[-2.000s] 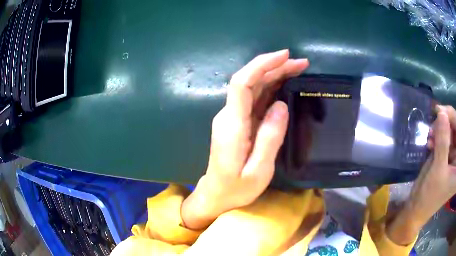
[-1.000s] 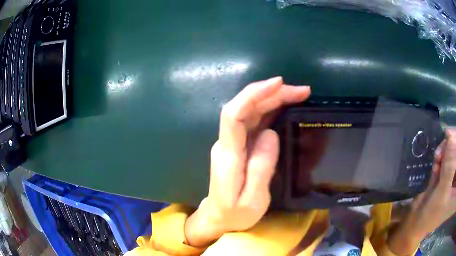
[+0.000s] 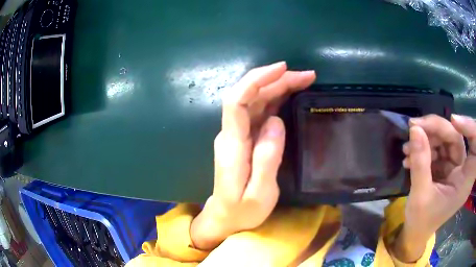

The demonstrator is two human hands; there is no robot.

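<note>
A black video speaker unit [image 3: 344, 148] lies on the dark green bench mat [image 3: 156, 130] at the right, close to my lap. Its glossy face shows small yellow text at the top. My left hand [image 3: 248, 151] holds the unit's left end, with the thumb and fingers along that side. My right hand [image 3: 436, 156] is over the dial end, hiding the dial and buttons. Its thumb and forefinger are pinched at the face's upper right, where a small pale, shiny, pointed piece shows, perhaps a lifted corner of clear film.
A row of black units [image 3: 48, 78] stands on edge at the far left. A blue crate [image 3: 115, 221] packed with black units is at the lower left. Crinkled clear plastic wrapping [image 3: 449, 23] lies at the upper right.
My right hand has moved from the unit's right edge leftward over its dial end and is now pinched at the face. My left hand stays at the left end.
</note>
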